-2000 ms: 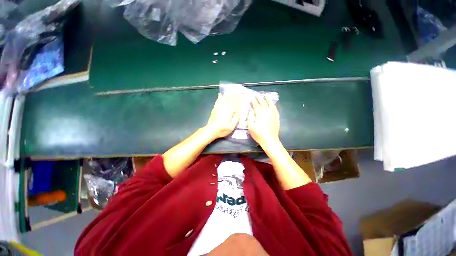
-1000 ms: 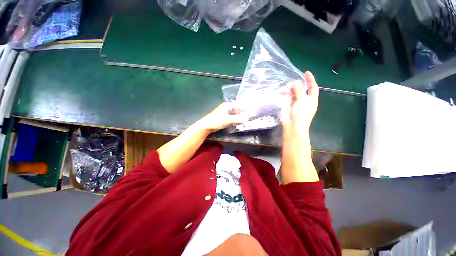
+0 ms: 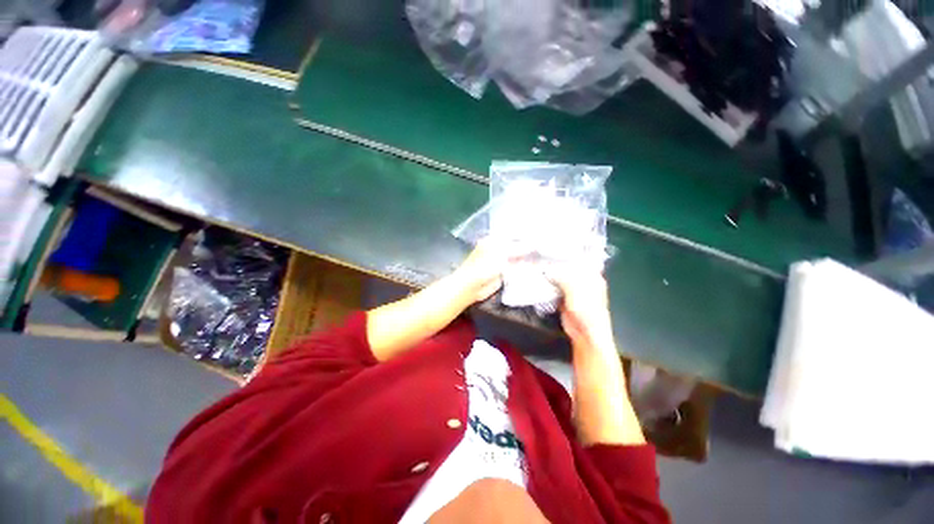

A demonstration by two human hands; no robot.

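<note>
A clear zip bag with pale white contents is held over the near edge of the green bench. My left hand grips its lower left side. My right hand grips its lower right side. The bag's clear upper end lies flat and points away from me. Another clear bag edge shows at the left, behind or under it; I cannot tell which. The white parts are too bright to make out singly.
Crumpled empty bags and a heap of black parts lie at the far side. Tiny white bits are on the green mat. A white stack is at right. A carton of dark filled bags is below left.
The bag was pressed flat, then raised at a slant, and now lies flatter between both hands. My right hand has come down and inward. The view has turned, tilting the bench.
</note>
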